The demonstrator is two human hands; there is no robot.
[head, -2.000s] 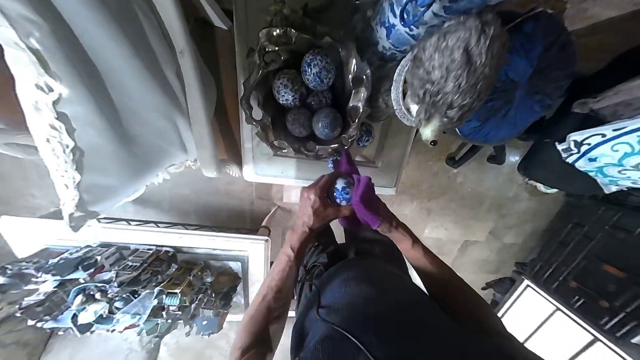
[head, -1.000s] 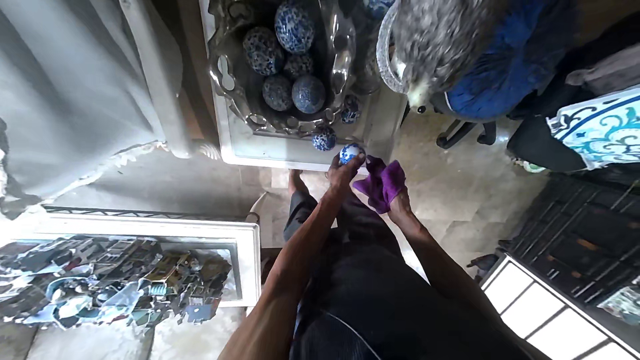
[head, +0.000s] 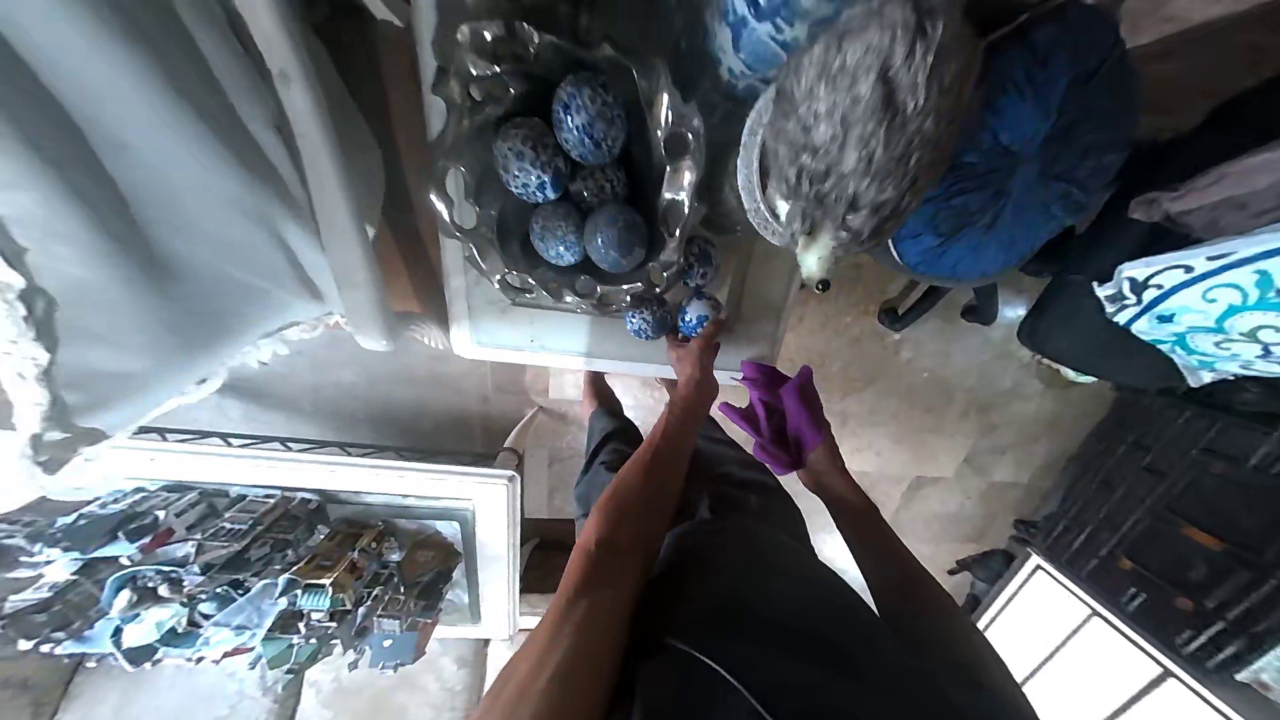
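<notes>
My left hand (head: 695, 358) reaches over the near edge of a white-edged table, its fingertips on a small blue-and-white patterned ball (head: 698, 314). That ball stands beside a second small patterned ball (head: 648, 317), and a third (head: 699, 261) lies just behind, close to the rim of an ornate silvery bowl (head: 675, 150). Several larger balls, such as a speckled blue one (head: 589, 118), rest inside the bowl. To the right, just off the table edge, my right hand (head: 785, 425) holds a crumpled purple cloth (head: 775, 410) that covers most of its fingers.
A grey furry animal figure (head: 850, 120) with a pointed snout stands right of the bowl, by a blue round cushion (head: 1030, 150). The white table edge (head: 600, 360) runs before me. A white-framed table (head: 495, 560) with many small model pieces is at lower left; pale drapery (head: 170, 180) hangs above it.
My left hand has moved the small ball forward, away from the purple cloth, to beside the other small balls on the table. Two seconds ago both hands held the ball, with the cloth against it.
</notes>
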